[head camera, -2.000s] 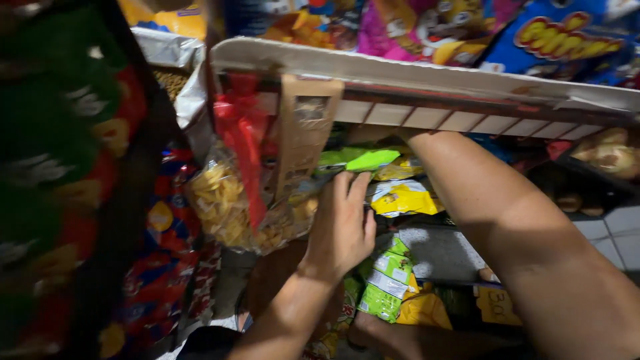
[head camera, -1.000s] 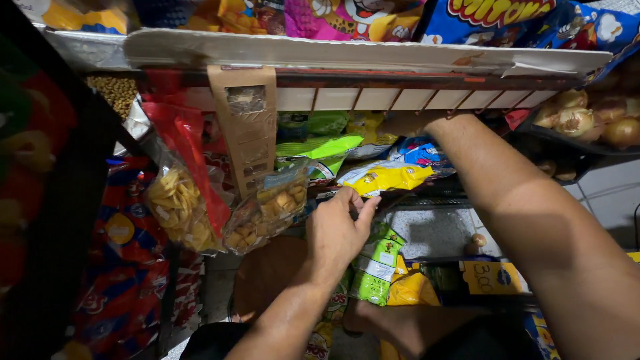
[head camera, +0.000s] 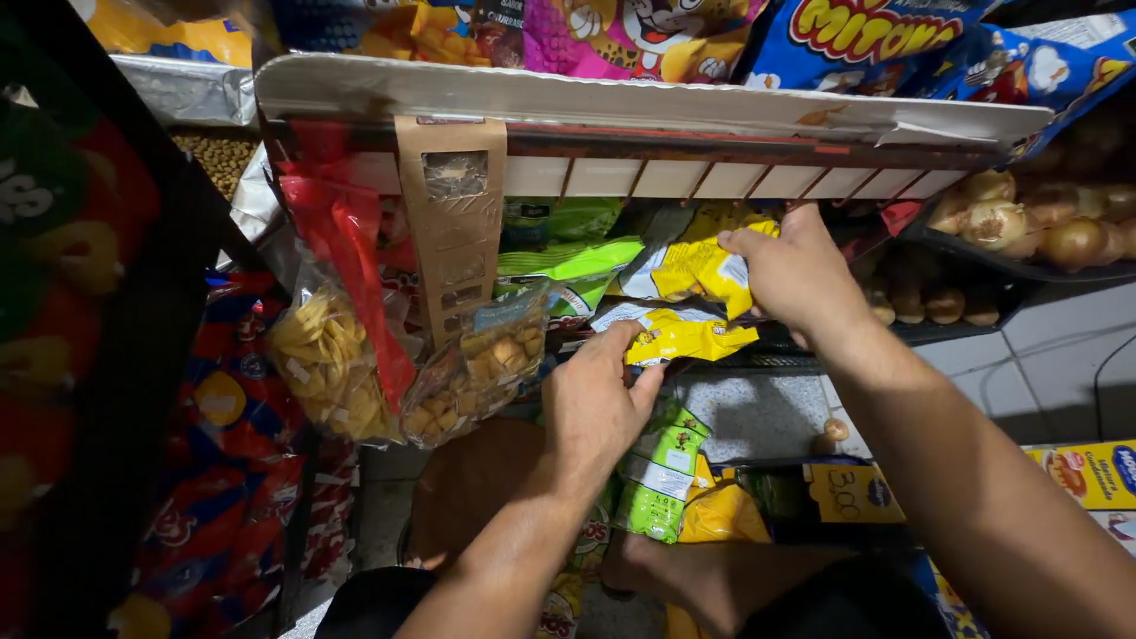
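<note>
My left hand (head camera: 595, 399) pinches the near edge of a yellow snack bag (head camera: 692, 339) at the front of a low shelf. Just behind it, my right hand (head camera: 794, 266) grips a second yellow snack bag (head camera: 692, 266) by its right end, with the fingertips partly hidden. Bright green snack bags (head camera: 572, 266) lie to the left of the yellow ones, under the shelf's white front edge (head camera: 657, 99). Below my left hand, a green packet (head camera: 664, 479) lies near an orange-yellow bag (head camera: 723, 515).
A brown cardboard strip (head camera: 451, 231), a red plastic bag (head camera: 342, 257) and clear bags of chips (head camera: 328, 364) hang at the left. Onions (head camera: 1065, 231) fill a black crate at the right. Colourful snack bags (head camera: 639, 35) stand above, and a small yellow box (head camera: 852, 493) sits lower right.
My right hand, earlier reaching under the shelf edge and hidden, now shows with a yellow bag in it. My left hand has moved from the green bag to the front yellow bag.
</note>
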